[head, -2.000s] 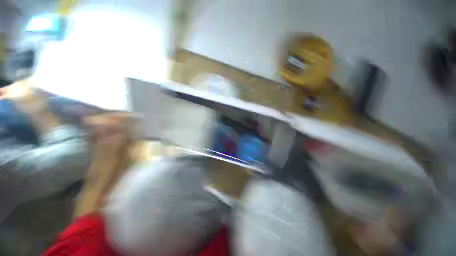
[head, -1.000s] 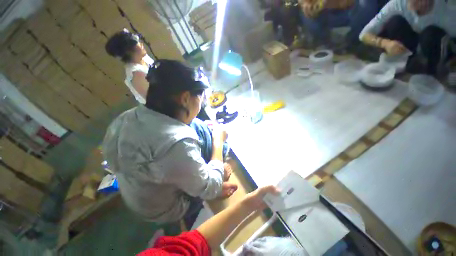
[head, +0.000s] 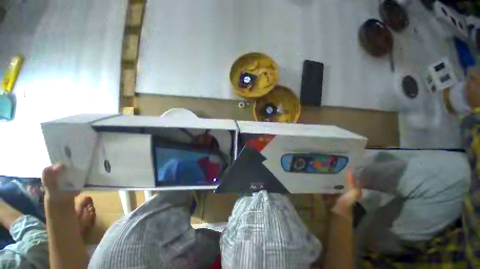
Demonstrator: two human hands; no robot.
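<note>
My left hand (head: 57,181) holds the left end of an open white tray (head: 123,158) at the left. The tray has a white flap and a dark, reflective screen device (head: 187,167) lying in it. My right hand (head: 346,193) holds the right end of the white and dark grey product box sleeve (head: 310,147), which has a pictured device and a red patch. Tray and sleeve are in line, meeting near the middle, above my knees. My fingers are partly hidden behind both ends.
Two yellow-gold bowls (head: 255,75) sit beyond the box, beside a black rectangle (head: 311,82). A white disc (head: 179,114) is partly hidden behind the tray. Dark round shells (head: 375,37) lie at upper right. A yellow-handled tool (head: 11,73) is far left. People sit on both sides.
The view has swung from the neighbour at left down to my lap. The box, partly cut off a second ago, now shows whole, with both my hands at its ends.
</note>
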